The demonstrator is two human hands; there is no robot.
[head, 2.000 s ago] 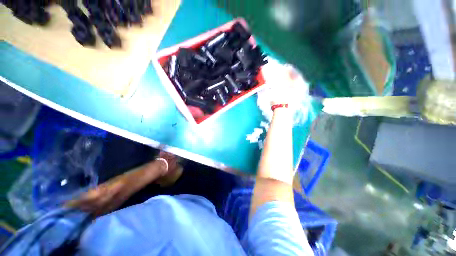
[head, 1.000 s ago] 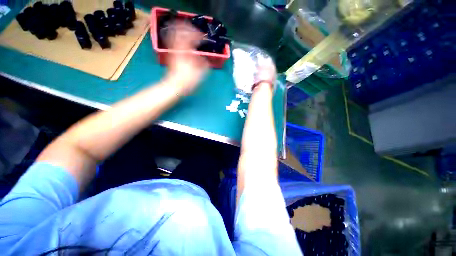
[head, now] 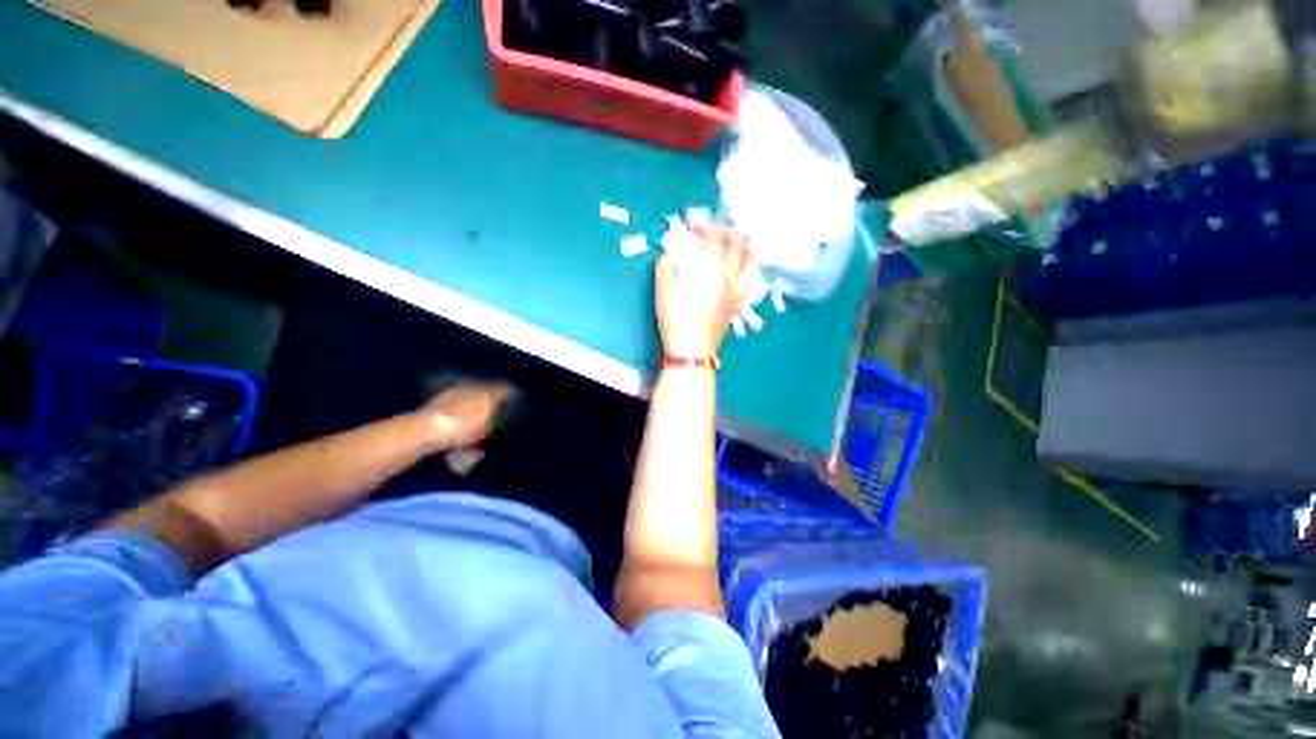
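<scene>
My right hand (head: 700,293) is palm down on the green bench, its fingers among the loose small white pieces (head: 616,214). Whether it pinches one is hidden. A clear plastic bag of white pieces (head: 791,188) lies just beyond it. My left hand (head: 469,414) is low, in front of the bench edge, small and blurred. Something dark shows at its fingers, but I cannot tell if it is held. The red parts bin (head: 613,98), holding black housings (head: 678,46), stands behind the bag's left side and is cut off by the top edge.
A cardboard sheet (head: 310,65) with black units (head: 306,6) lies at upper left. The bench's pale edge (head: 361,277) runs in front of me. A lined blue crate (head: 866,563) of black parts stands at lower right. A tape-wrapped bar (head: 996,181) is beyond the bench end.
My left hand has come from over the red bin down below the bench edge. My right hand has moved from the plastic bag to the loose white pieces. The view has shifted.
</scene>
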